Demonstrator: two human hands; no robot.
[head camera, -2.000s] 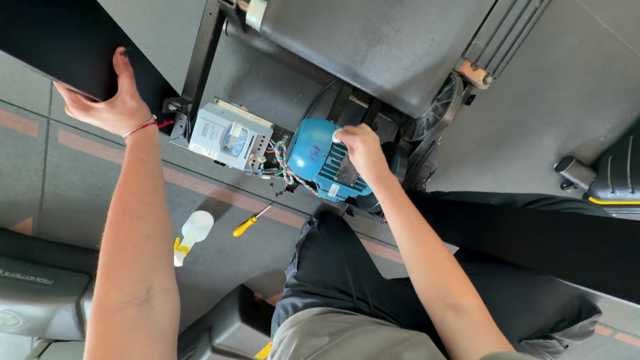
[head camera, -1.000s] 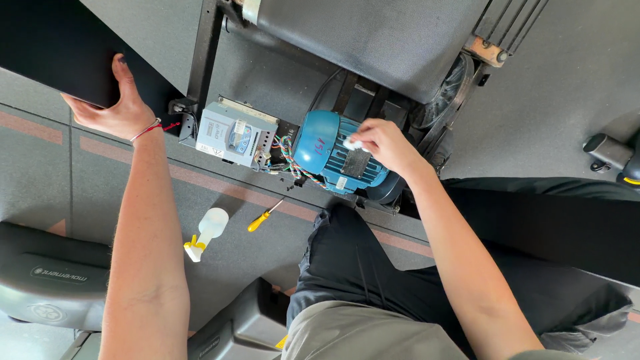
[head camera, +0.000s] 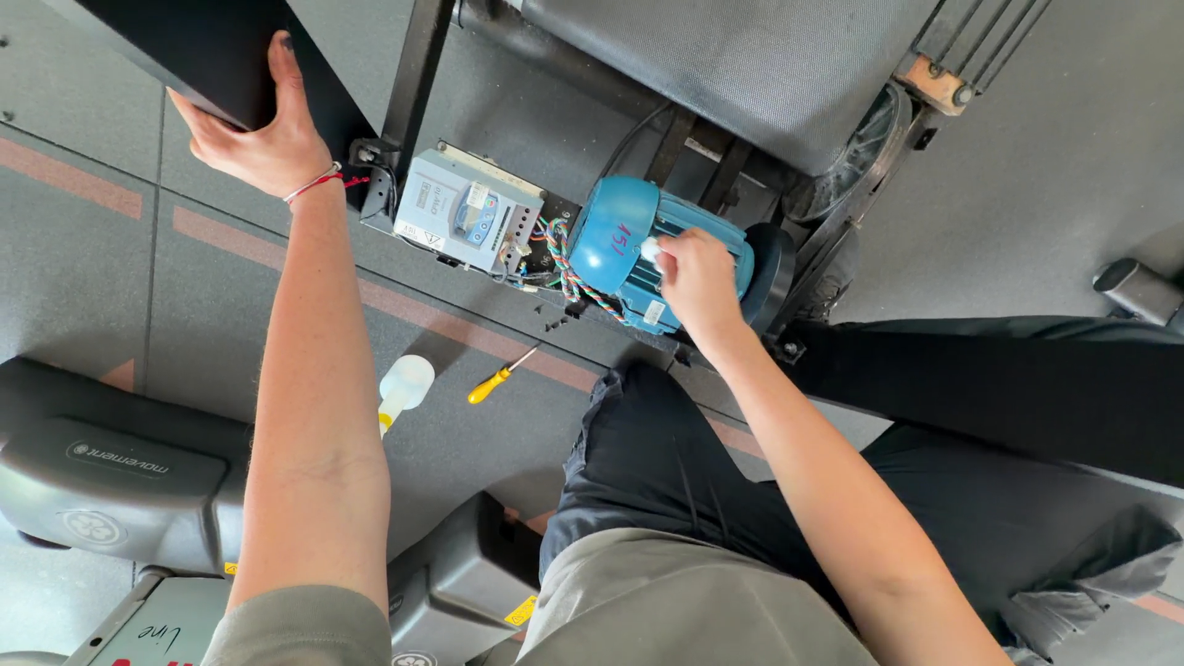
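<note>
My left hand (head camera: 264, 139) grips the edge of a black upright panel (head camera: 199, 46) at the upper left, thumb on its face. My right hand (head camera: 694, 277) pinches a small white wad (head camera: 651, 249) against the ribbed casing of a blue electric motor (head camera: 606, 231). Beside the motor, to its left, a grey motor drive unit (head camera: 467, 211) with a small keypad is mounted on the frame. Twisted coloured wires (head camera: 561, 264) run between the two. On the floor lie a screwdriver with a yellow handle (head camera: 488, 385) and a whitish translucent bottle (head camera: 407, 381), partly hidden behind my left forearm.
A treadmill's belt deck (head camera: 740, 65) spans the top, with a flywheel-like wheel (head camera: 856, 157) at its right. A long black cover (head camera: 980, 388) lies by my legs. Other grey machine housings (head camera: 111, 462) stand at the lower left. Small dark bits (head camera: 556, 324) lie near the frame.
My right hand has shifted across the motor's ribbed casing with the white wad, which shows near the painted marks now. My left hand keeps its grip on the black panel.
</note>
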